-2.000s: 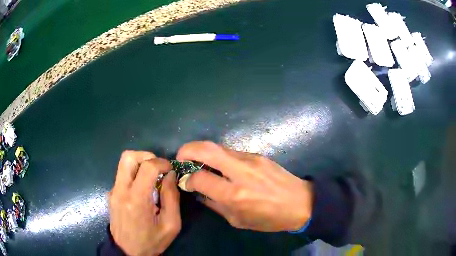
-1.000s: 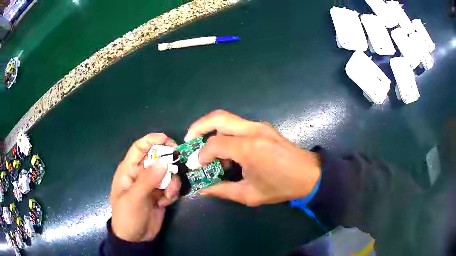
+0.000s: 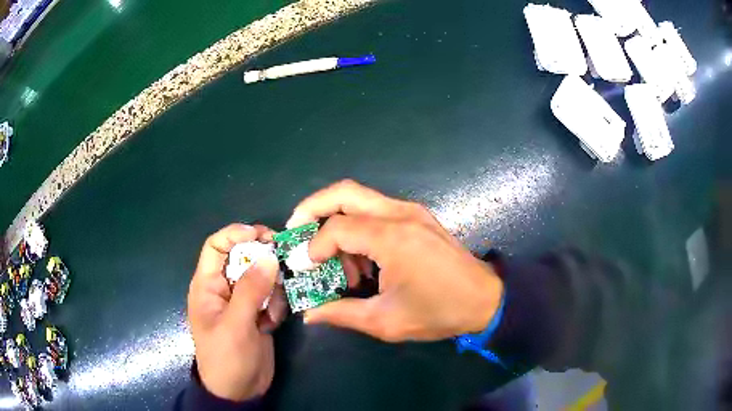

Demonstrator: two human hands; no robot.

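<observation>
My right hand [image 3: 385,265] holds a circuit board [image 3: 313,285] by its edges, green side facing up. A white finger cot covers a fingertip that lies on the board. My left hand [image 3: 237,313] grips a white insert [image 3: 247,261] between thumb and fingers, close against the board's left edge. A small brass-coloured spot shows on the insert. The fingers hide parts of both pieces, and I cannot tell whether the two are fully joined. A blue band is on my right wrist.
White housings [image 3: 588,118] lie grouped at the upper right. Board-and-insert subassemblies [image 3: 34,303] cluster at the left. A cream stick with a blue end [image 3: 309,68] lies near the speckled edging strip [image 3: 172,83]. The green belt [image 3: 104,60] runs beyond it.
The hands have opened up from a tight grip, so the board's green side and the white insert show. Since one second ago, the insert has moved closer against the board.
</observation>
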